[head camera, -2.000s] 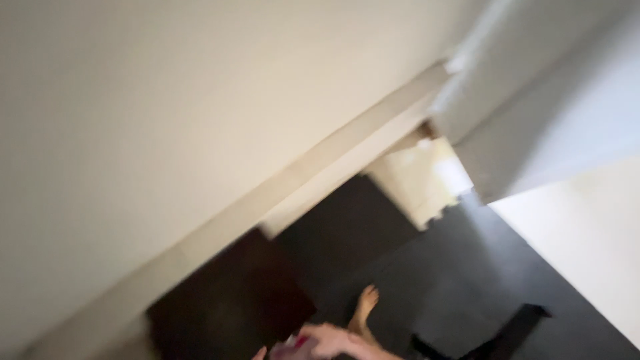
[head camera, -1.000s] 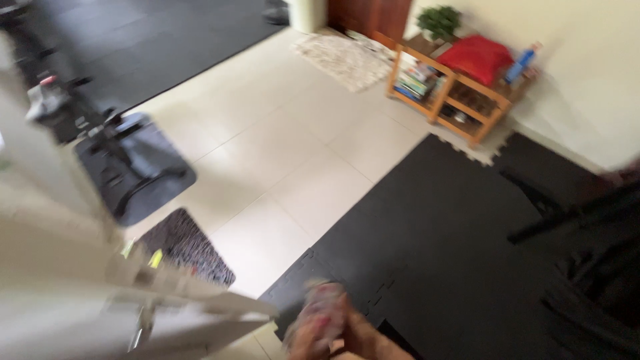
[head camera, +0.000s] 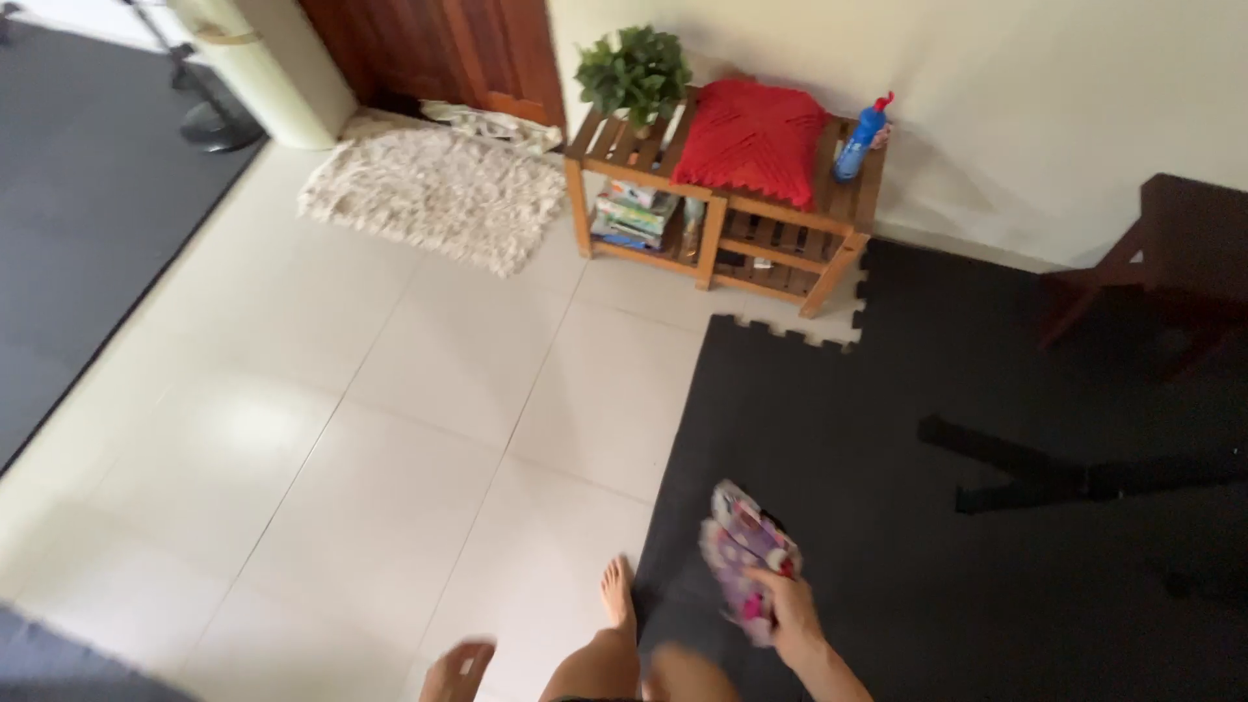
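Note:
My right hand (head camera: 788, 606) grips a folded patterned cloth (head camera: 746, 561), purple, white and pink, above the black foam mat. My left hand (head camera: 458, 669) is low in the view over the pale floor tiles, blurred, with no object seen in it; its fingers are partly hidden at the bottom edge. Ahead stands a slatted wooden bench (head camera: 717, 200) bearing a red cushion (head camera: 753, 139), a green potted plant (head camera: 636, 76) and a blue bottle with a red top (head camera: 862, 139). Books (head camera: 632, 214) are stacked on its lower shelf.
A shaggy cream rug (head camera: 439, 190) lies before a wooden door (head camera: 458, 54). The black interlocking mat (head camera: 780, 409) covers the floor at right, under black metal legs (head camera: 1082, 478) and a dark wooden chair (head camera: 1170, 244). A dark mat (head camera: 88, 205) lies at left.
The view has swung widely, from a wall to the bench and door. My right hand with the cloth now shows apart from my left hand.

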